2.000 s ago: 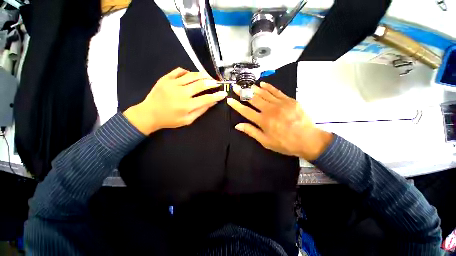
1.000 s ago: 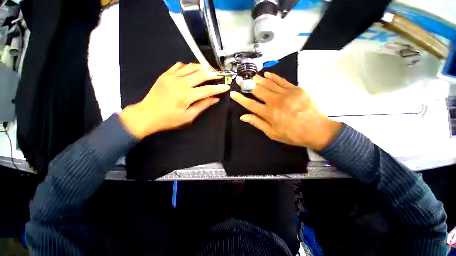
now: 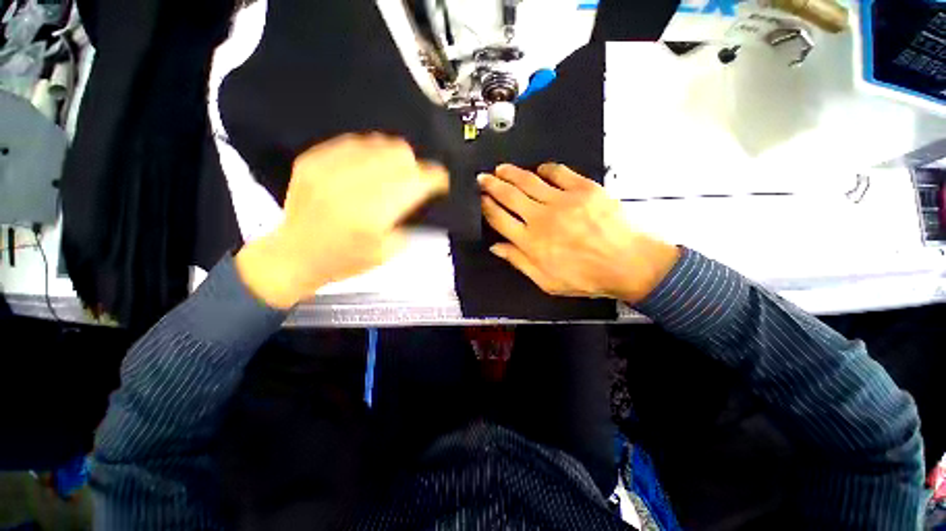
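Observation:
Black cut panels (image 3: pixel 545 285) lie on the white sewing table, running under the presser foot and needle (image 3: pixel 470 127). My right hand (image 3: pixel 565 230) lies flat on the right panel just below the foot, fingers a little apart, pressing on the cloth. My left hand (image 3: pixel 353 213) is blurred at the left panel (image 3: pixel 290 88), fingers curled in at its lower edge; the cloth seems pinched there, but blur hides the fingertips. The round tension dial (image 3: pixel 499 87) sits right above the foot.
Stacked black pieces (image 3: pixel 145 176) hang at the left. The control panel (image 3: pixel 913 47) is at upper right, with a wooden-handled tool (image 3: pixel 814 12) beside it. The ruler-marked table edge (image 3: pixel 373 313) crosses in front. A grey machine part (image 3: pixel 29 171) stands at far left.
The panels have moved up under the foot, uncovering the table's front edge. My left hand has left the needle and moved down-left. My right hand has stayed on the cloth, now below the foot.

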